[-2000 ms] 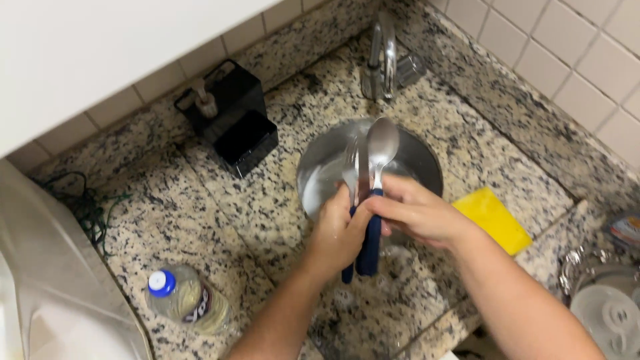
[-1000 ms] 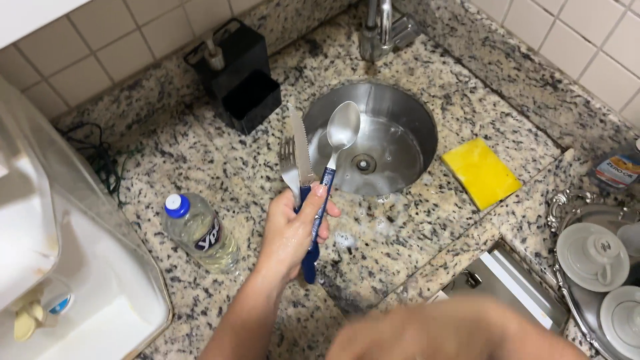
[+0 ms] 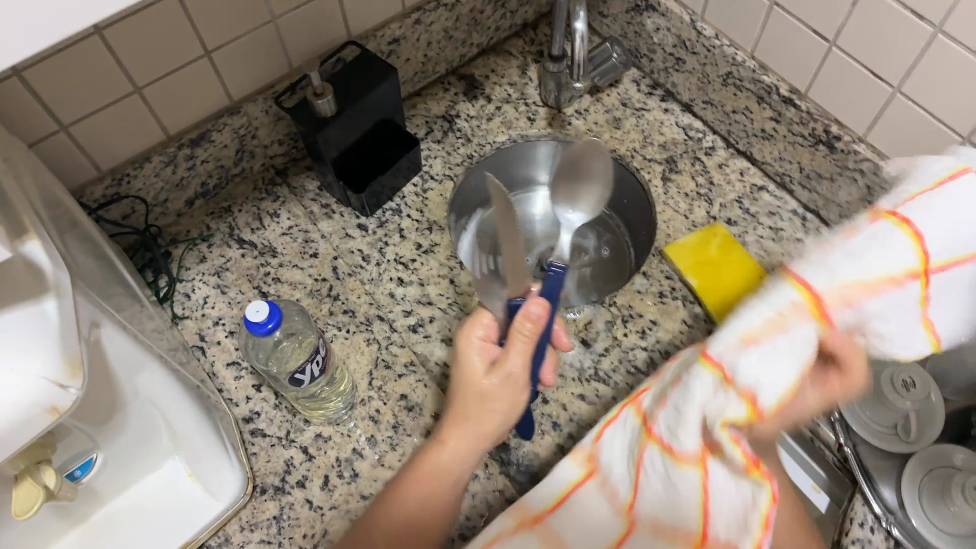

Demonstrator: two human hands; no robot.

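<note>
My left hand [image 3: 499, 366] grips blue-handled cutlery upright over the near edge of the round steel sink [image 3: 473, 191]: a table knife [image 3: 509, 229], a spoon [image 3: 581, 187] with its bowl up, and a fork, mostly hidden and blurred behind the knife. At the right, my right hand [image 3: 820, 385] holds a white dish towel [image 3: 663, 450] with orange and red stripes; the cloth drapes toward the bottom of the view and covers part of that hand. The towel lies apart from the cutlery, just in front of a yellow sponge [image 3: 713, 267].
A clear dish soap bottle [image 3: 305, 366] with a blue cap stands left on the granite counter. Behind are a black soap dispenser [image 3: 358, 122] and a chrome faucet [image 3: 568, 69]. Cups and saucers [image 3: 896, 404] sit on a metal tray at right. A white plastic container [image 3: 152, 473] fills the left edge.
Two seconds ago both hands were at the cutlery over the sink. My right hand has since left it and now holds the towel at the right. My left hand still holds the cutlery.
</note>
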